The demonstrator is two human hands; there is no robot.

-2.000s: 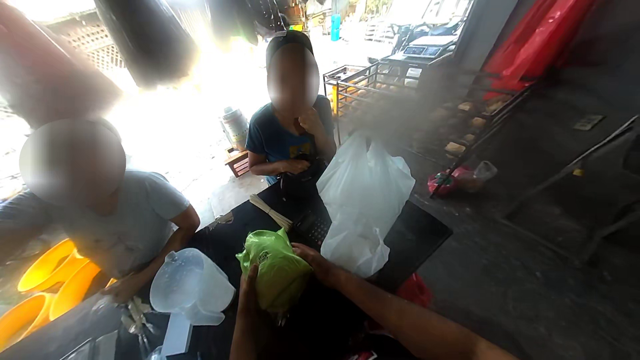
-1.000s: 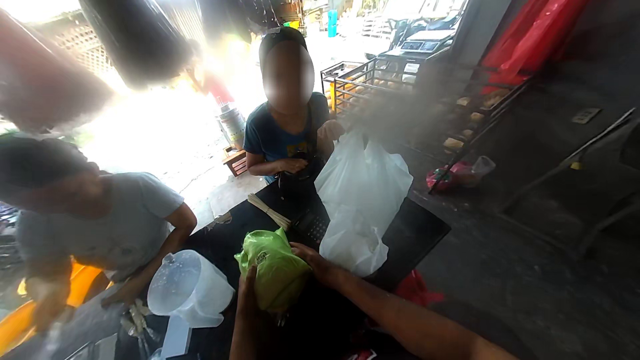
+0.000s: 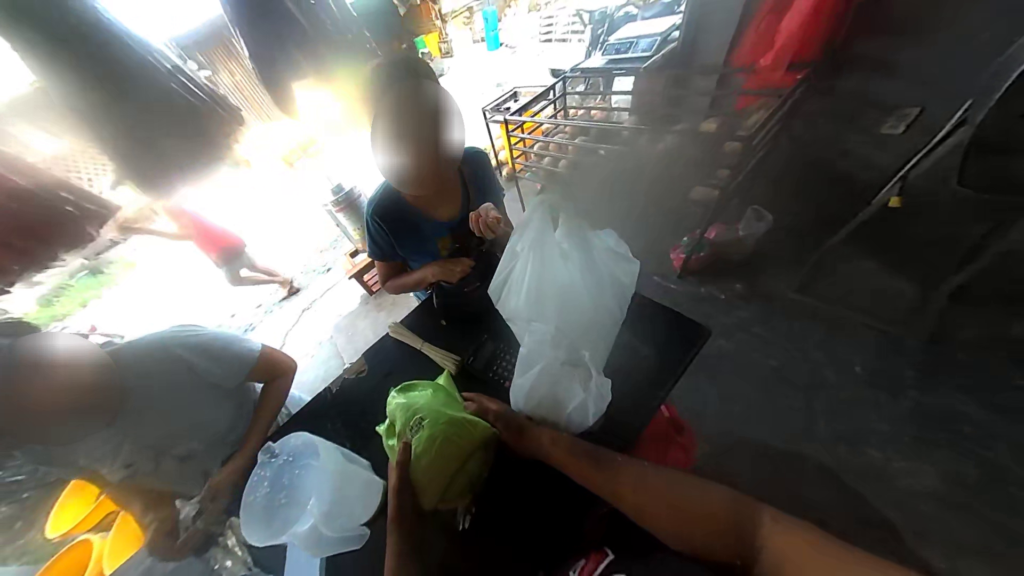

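Observation:
A full green plastic bag stands on the black table between my hands. My left hand presses on its left side, and my right hand touches its upper right side with the fingertips. Both hold the bag between them. Just beyond my right hand is a tall white plastic bag, upright on the table. Behind the green bag lie a bundle of thin sticks and a dark calculator. A translucent plastic pitcher is left of my left hand.
One person stands across the table; another leans at the left beside yellow containers. Farther off, a person in red is outdoors. A metal rack stands behind, and a red bag shows below the table's right edge.
The person at the left has bent lower, toward the table's left side. A person in red has come into view outdoors. My hands have stayed on the green bag.

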